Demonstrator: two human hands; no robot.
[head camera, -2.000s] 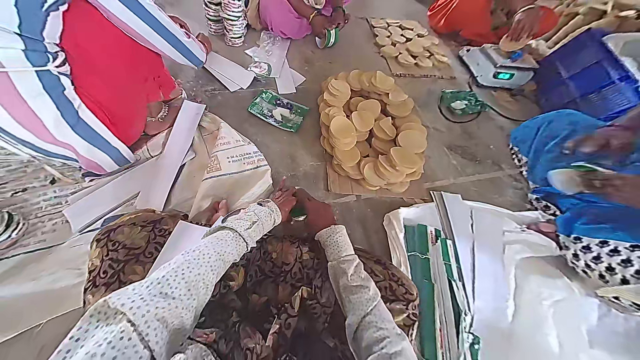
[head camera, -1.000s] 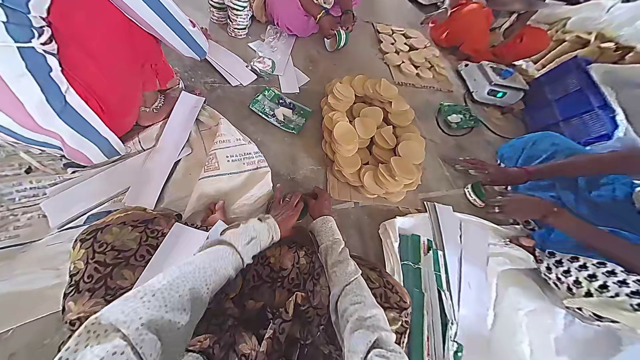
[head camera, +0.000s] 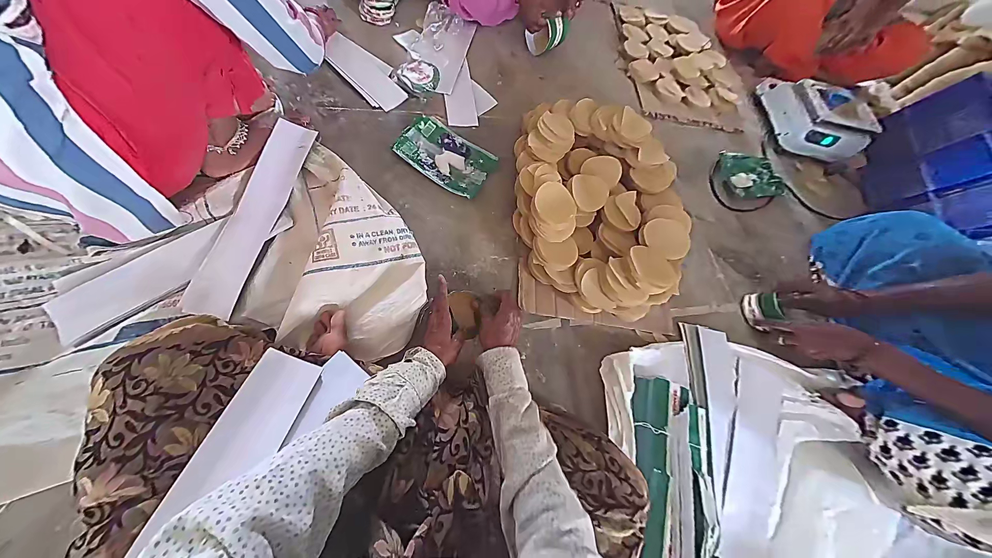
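Observation:
My left hand (head camera: 443, 324) and my right hand (head camera: 500, 319) are low over the floor in front of my lap, one on either side of a round tan disc (head camera: 466, 313). Both seem to touch the disc's edges; how firmly is not clear. Ahead and to the right, many thin tan discs (head camera: 655, 239) lie in overlapping piles, forming a ring on a cardboard sheet (head camera: 558, 304). White paper strips (head camera: 232, 442) rest across my lap beside my left forearm. A green printed packet (head camera: 477, 172) lies on the floor ahead.
A printed woven sack (head camera: 364, 271) and long white strips (head camera: 252, 217) lie at left. More green and white strips (head camera: 651, 426) are at right. A person in blue (head camera: 829, 341) holds a small round roll. A scale (head camera: 814, 120), blue crate (head camera: 930, 155) and other seated people are farther off.
Two seconds ago my hands were together around a small greenish thing; now they are apart, with a tan disc between them. The person in blue has both hands at the roll, reaching farther left than before.

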